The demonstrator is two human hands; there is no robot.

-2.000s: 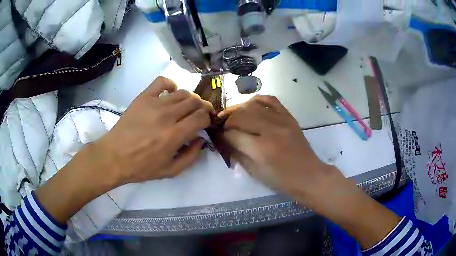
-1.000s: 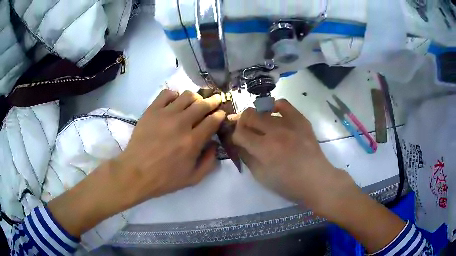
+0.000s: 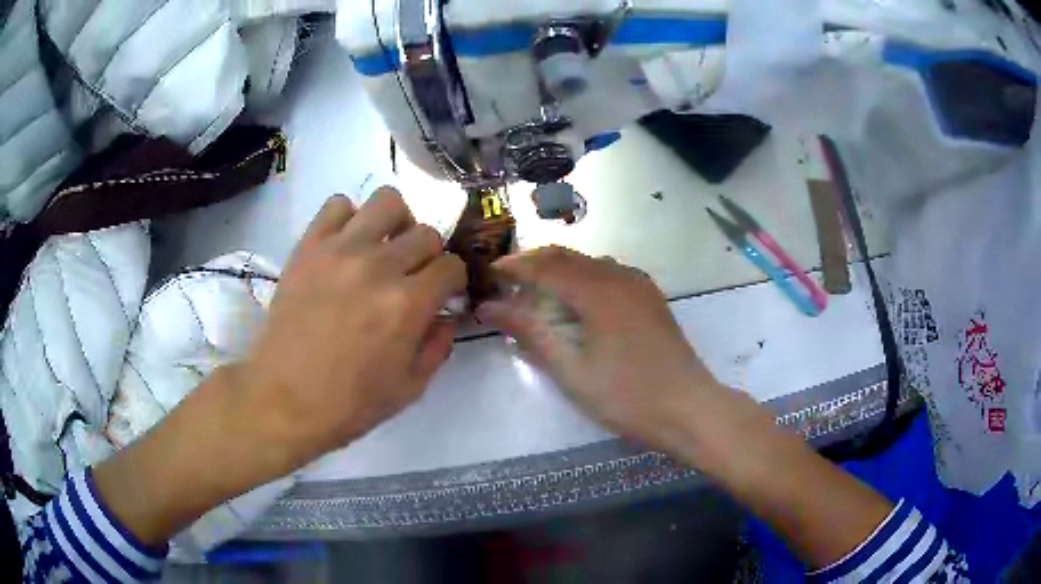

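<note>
A small dark brown cuff piece (image 3: 484, 245) lies under the presser foot (image 3: 489, 183) of the white sewing machine (image 3: 548, 86). My left hand (image 3: 354, 308) is on the left of the cuff piece, its fingertips pinching the near end. My right hand (image 3: 594, 331) is on the right, its fingertips on the same piece; it is slightly blurred. The fingers hide much of the piece. The white quilted sleeve (image 3: 194, 331) lies left of and partly under my left forearm.
The quilted jacket body (image 3: 148, 69) and a brown strip with a gold zip (image 3: 148, 183) lie at the left. Snips (image 3: 771, 257), a black object (image 3: 710, 139), a brown strip (image 3: 830, 234) and a printed plastic bag (image 3: 970, 331) are at the right.
The view has shifted against the machine. My fingers have moved nearer to me from the foot, showing more of the brown piece. Its pointed near end, seen earlier below my fingers, no longer shows.
</note>
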